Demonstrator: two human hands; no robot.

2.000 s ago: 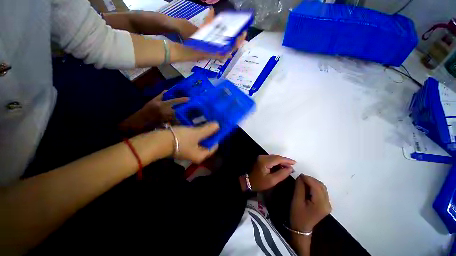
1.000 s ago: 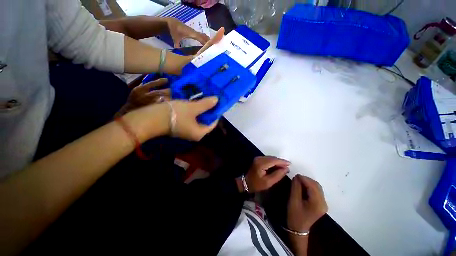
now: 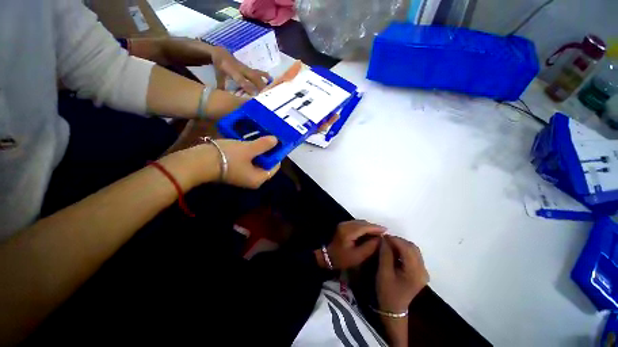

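Observation:
My left hand rests at the table's front edge, fingers curled and thumb close to them. My right hand is beside it, fingers loosely closed, fingertips meeting those of my left hand. I see nothing held in either. To the left, another person's hand holds a blue tray with a black cable in its pocket. The tray is partly inside a white and blue retail box, which that person's other hand supports from below.
The white table has a long blue stack of trays at the back. Blue and white boxes and blue trays lie at the right. Bottles are at the back right. More hands and a stack of boxes are at the upper left.
The other person's hand has brought the blue tray to the box, and it has gone partly in. My hands keep nearly the same pose, fingertips now closer together. The view has shifted slightly.

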